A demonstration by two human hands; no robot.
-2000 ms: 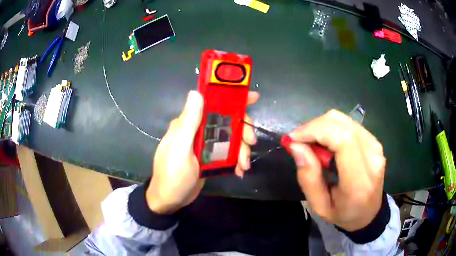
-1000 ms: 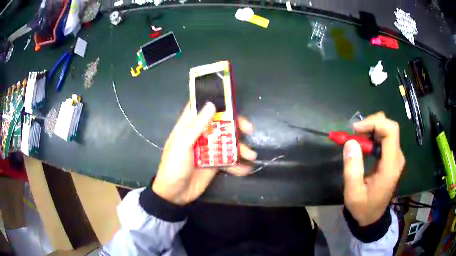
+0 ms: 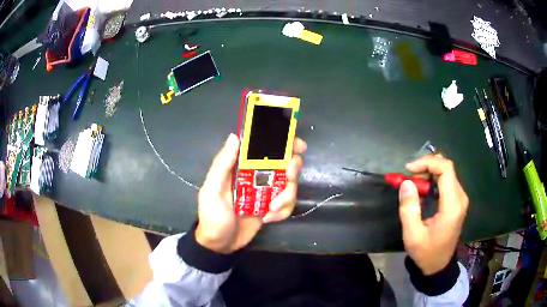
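A red keypad phone (image 3: 264, 157) with a yellow frame around its dark screen is held upright, front side up, in my left hand (image 3: 225, 195). The fingers wrap its right edge and the thumb lies along its left edge. My right hand (image 3: 433, 213) holds a red-handled screwdriver (image 3: 411, 184) between thumb and fingers. Its thin dark shaft points left and its tip is apart from the phone, above the mat.
A loose LCD (image 3: 195, 72) lies behind the phone. Stacked LCD modules (image 3: 89, 151), green boards (image 3: 21, 144) and blue-handled cutters (image 3: 79, 93) are at left. Solder wire (image 3: 157, 154) curves over the green mat (image 3: 348, 102). Tweezers (image 3: 493, 135) and a yellow-green tool (image 3: 534, 189) are at right.
The phone has turned from its red back to its front, and its screen now faces up. My right hand has moved right with the screwdriver, away from the phone.
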